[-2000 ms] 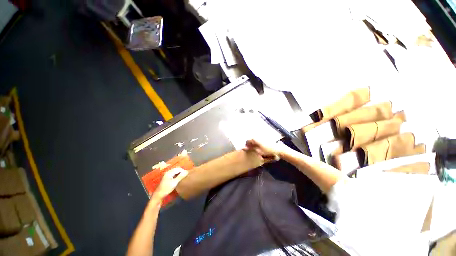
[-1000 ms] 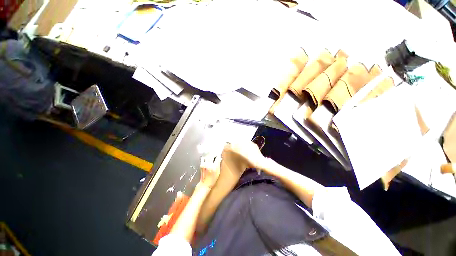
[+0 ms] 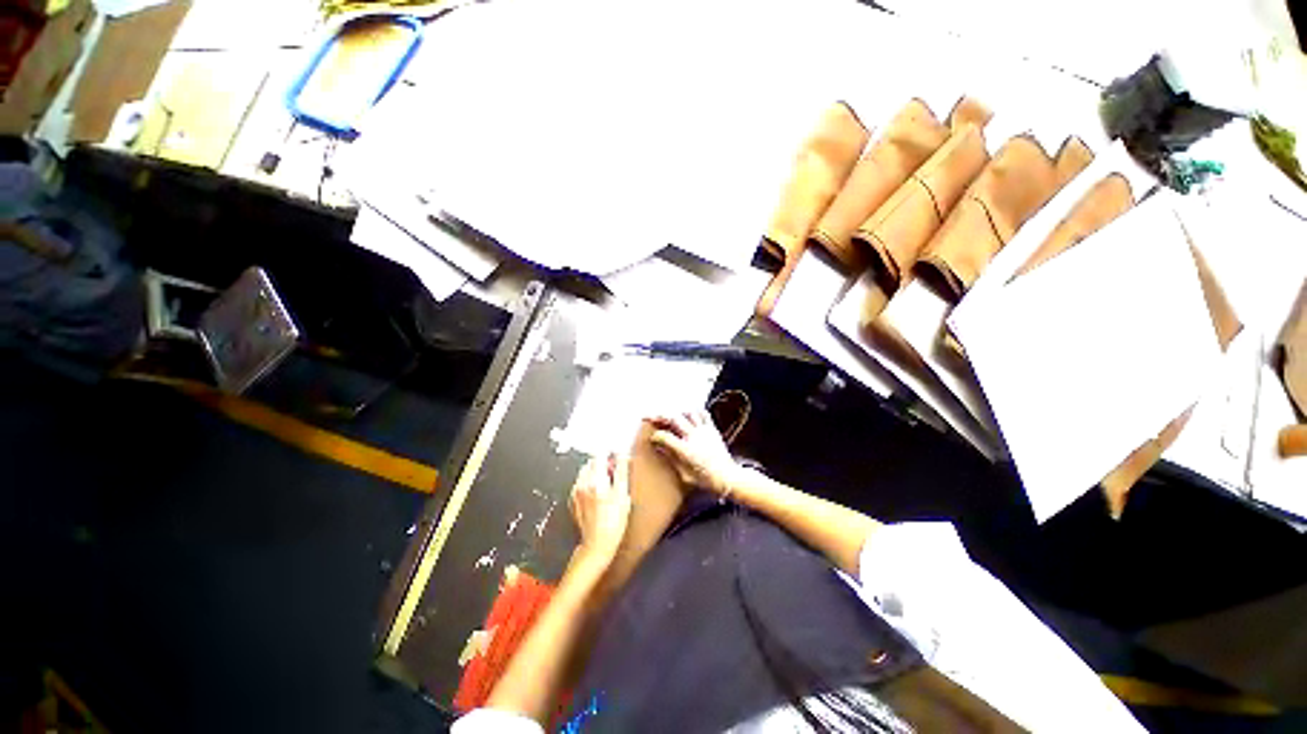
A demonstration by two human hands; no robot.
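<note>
A brown leather panel [image 3: 654,495] lies along the near edge of the grey work board [image 3: 533,470], against the dark apron. My left hand [image 3: 602,505] holds its left margin, fingers pointing up the board. My right hand [image 3: 694,452] pinches the panel's far end with the fingertips. The panel's lower part is partly hidden behind my left forearm. A slim dark tool [image 3: 685,350] lies at the board's far end. An orange-red patch [image 3: 502,641] with pale scraps is at the near left of the board.
A metal edge bar [image 3: 462,466] runs along the board's left side. Several folded brown pieces [image 3: 929,201] lie in a row on the white table, with white sheets [image 3: 1097,351] beside them. A blue-rimmed tray [image 3: 354,75] is at the back left. A stool [image 3: 248,330] stands on the floor.
The view has turned, so the board and table shift. My left hand has moved from the panel's near-left end up close to my right hand. The panel now lies more lengthwise.
</note>
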